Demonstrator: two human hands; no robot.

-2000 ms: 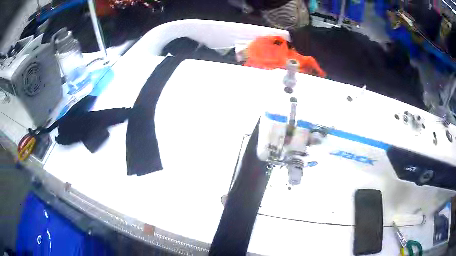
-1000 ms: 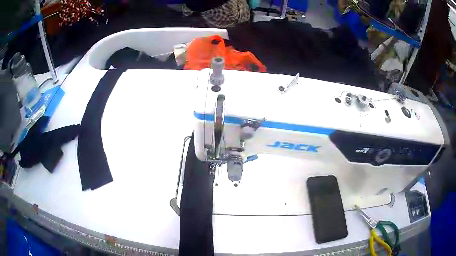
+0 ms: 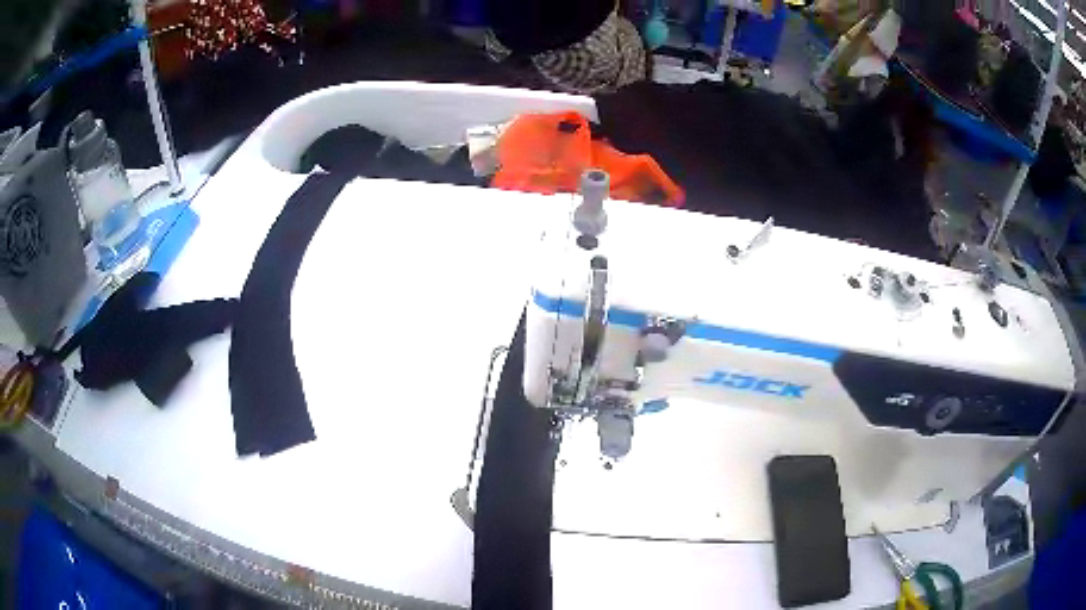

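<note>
A long black fabric strip (image 3: 515,500) lies under the presser foot area (image 3: 560,417) of the white sewing machine (image 3: 738,346) and runs down past the lower picture edge. A second black strip (image 3: 268,322) lies flat left of the machine, its upper end reaching black cloth at the back. Small black pieces (image 3: 155,346) lie further left, close to this strip. Neither of my hands is in view.
A smartphone (image 3: 810,530) and scissors with yellow and green handles (image 3: 923,584) lie at the front right. A ruler tape (image 3: 238,554) runs along the front edge. An orange cloth or bag (image 3: 572,155) is behind the machine. Red and yellow handles (image 3: 17,391) show far left.
The view has swung right and back slightly left, shifting everything in the picture. The strips, phone and scissors appear to lie in the same places on the table.
</note>
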